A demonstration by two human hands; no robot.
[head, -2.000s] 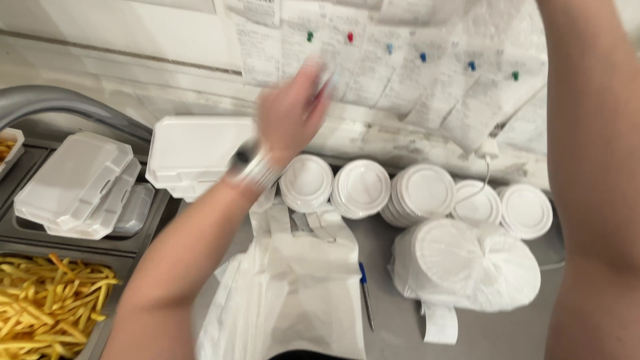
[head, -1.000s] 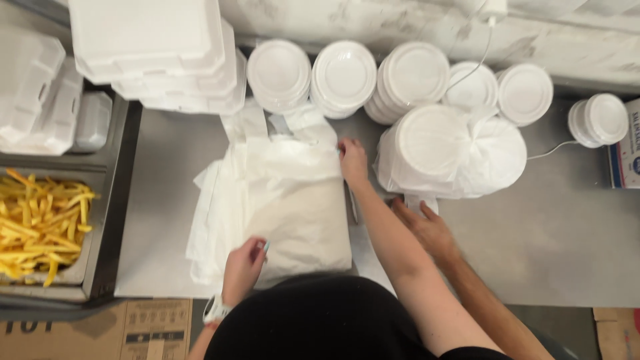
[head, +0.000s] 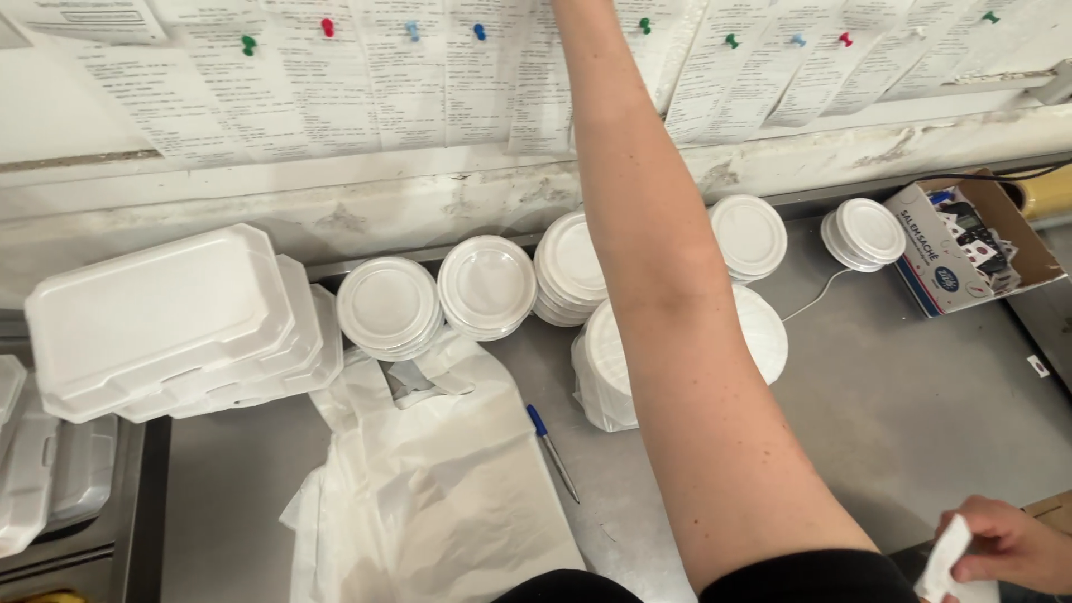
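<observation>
My bare right arm reaches from the lower right up across the picture to the printed paper slips (head: 402, 84) pinned on the wall; its hand is beyond the top edge. My left hand is out of view. Below the wall, white plastic carrier bags (head: 444, 486) lie flat on the steel counter. A pen with a blue cap (head: 553, 452) lies just right of them. Behind my forearm, a bagged stack of round white-lidded containers (head: 607, 360) is partly hidden. Round lidded tubs (head: 389, 306) stand in a row along the wall.
Stacked white foam clamshell boxes (head: 167, 318) stand at the left, with more boxes (head: 25, 477) beside them. A cardboard box of sachets (head: 963, 251) and small tubs (head: 867, 230) are at the right. At the lower right, another person's hand (head: 1017, 544) holds a white paper slip (head: 946, 557).
My right arm has gone from the bags up to the wall, and my left hand has left the view. The other person's hand has moved right from the bagged stack and now holds paper.
</observation>
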